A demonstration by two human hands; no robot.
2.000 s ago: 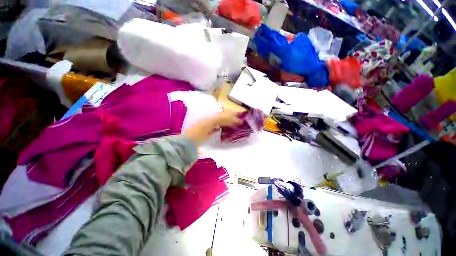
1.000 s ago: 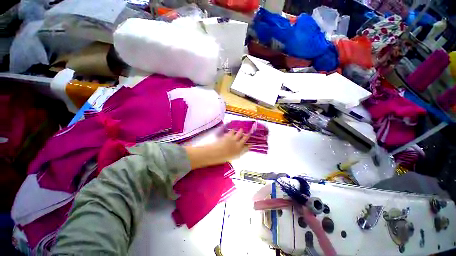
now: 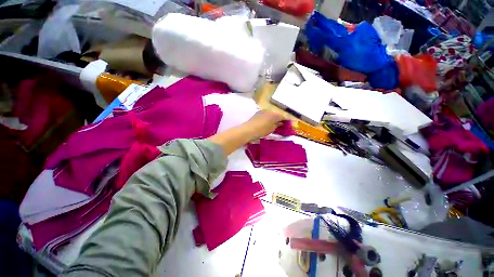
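Note:
My left hand (image 3: 266,124) reaches in from the lower left on a sleeved arm to the back of the white table. Its fingers are closed over a small magenta piece (image 3: 284,129), mostly hidden by the hand. A stack of small magenta pieces (image 3: 277,154) with striped edges lies just in front of it. Another fanned magenta pile (image 3: 228,208) lies nearer, left of the machine. A large heap of magenta and lilac panels (image 3: 97,154) with a red-pink tie (image 3: 135,154) lies at left. My right hand is not in view.
The white machine head (image 3: 330,259) with a dusty pink strip (image 3: 314,245) is at the lower right. Yellow-handled snips (image 3: 387,215) lie behind it. White boxes (image 3: 303,94), a white wrapped bundle (image 3: 208,51) and blue plastic (image 3: 352,46) stand along the back.
My left hand moved from the small magenta stack to the table's back edge. The stack now lies free of the hand, which has another magenta piece at its fingers. The camera view also shifted.

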